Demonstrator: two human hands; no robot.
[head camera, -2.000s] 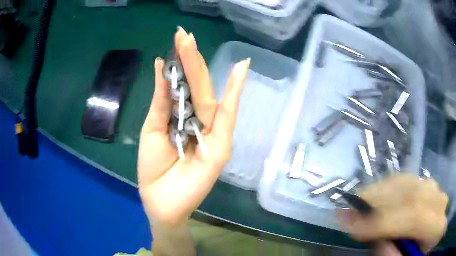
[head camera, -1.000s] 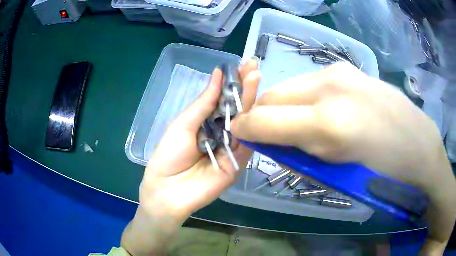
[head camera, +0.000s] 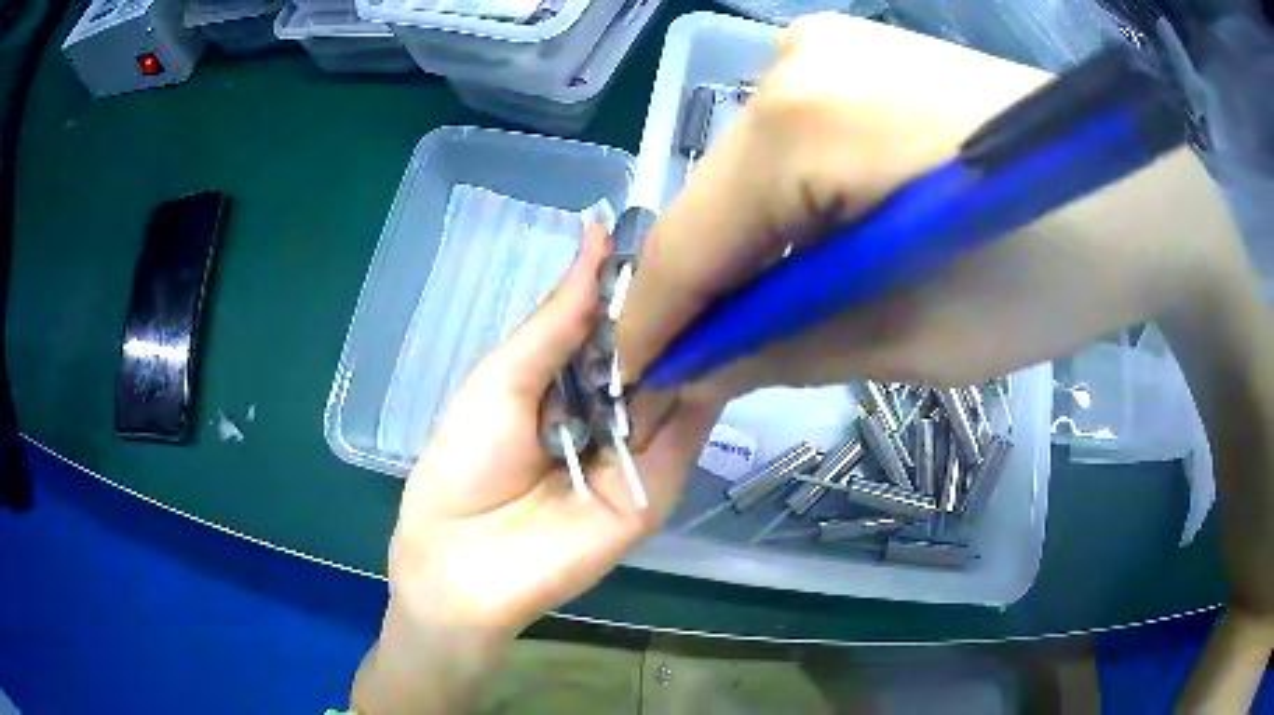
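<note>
My left hand (head camera: 517, 517) is palm up and holds several metal cylinders (head camera: 566, 426) with thin pale rods pointing toward me. My right hand (head camera: 838, 238) grips the blue-handled tool (head camera: 894, 245) slantwise, black end at the upper right. Its lower end is at the cylinders; my fingers hide the tip. The large white parts tray (head camera: 999, 580) lies below and behind both hands, with loose jumbled cylinders and a small white label. The clear packing box (head camera: 366, 335) with a ribbed white foam sheet (head camera: 468, 279) lies left of the tray, partly behind my left hand.
A black phone (head camera: 171, 319) lies at the left on the green bench (head camera: 294, 238). A small white-grey unit with a red switch (head camera: 133, 49) is at the upper left. Stacked clear boxes (head camera: 489, 49) stand at the back. Clear plastic bags are at the upper right.
My left hand moved from left of the packing box to over its right side, by the tray. My right hand came from the tray to the held cylinders, and the tool's black end swung up.
</note>
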